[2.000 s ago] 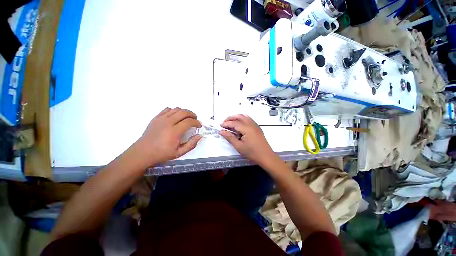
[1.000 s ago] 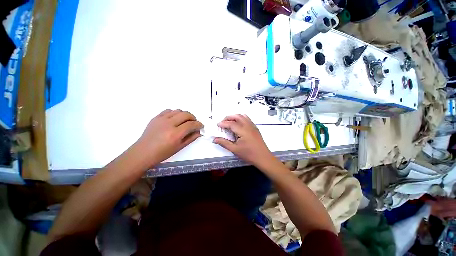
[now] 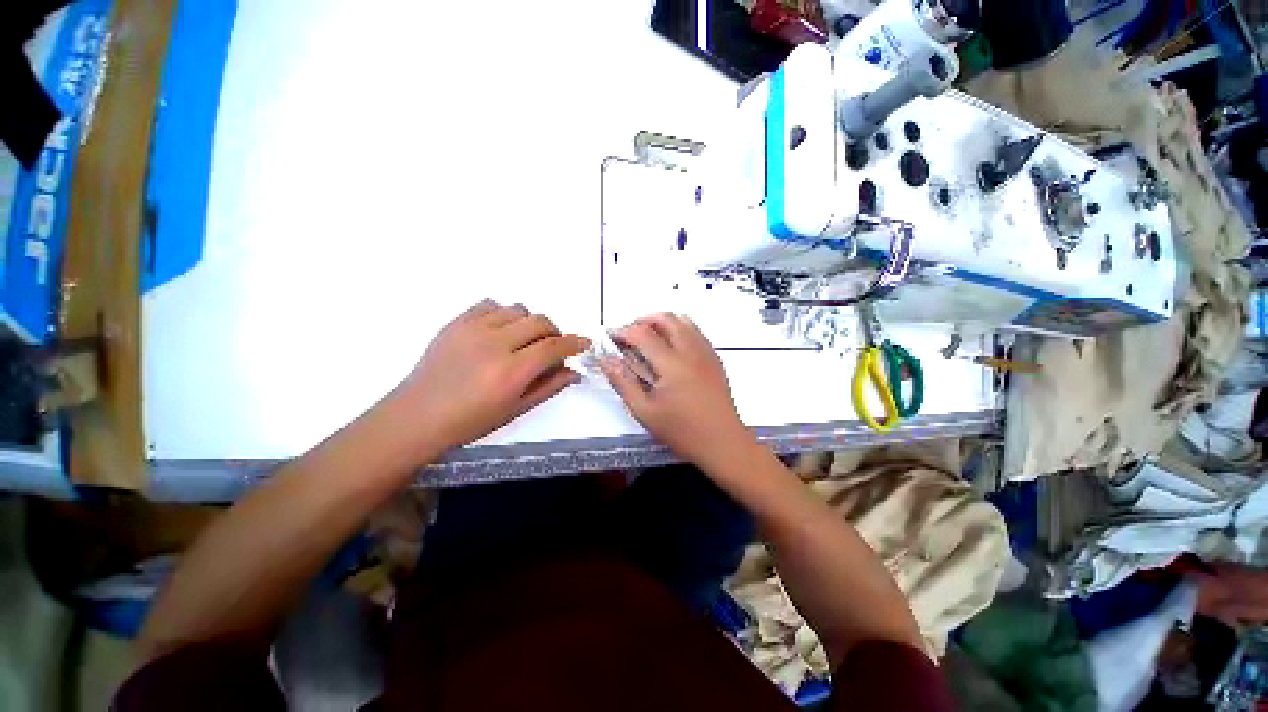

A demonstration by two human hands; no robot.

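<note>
My left hand (image 3: 487,373) and my right hand (image 3: 673,381) are close together over the white table near its front edge. Between their fingertips is a small white piece (image 3: 595,358), mostly covered by the fingers; it looks like a label, but its print is not readable. Both hands hold it with thumb and fingers. The white sewing machine (image 3: 960,181) with a blue stripe stands to the right. Its needle area (image 3: 773,287) is up and right of my right hand, apart from it.
Scissors with yellow and green handles (image 3: 887,385) lie right of the needle. Small white labels (image 3: 821,328) lie beside them. A black phone (image 3: 716,35) is behind the head. A ruler band (image 3: 556,459) runs along the front edge. Beige cloth (image 3: 911,543) hangs at the lower right.
The hands have drawn slightly closer together, and less of the white piece shows between them. The view has shifted a little.
</note>
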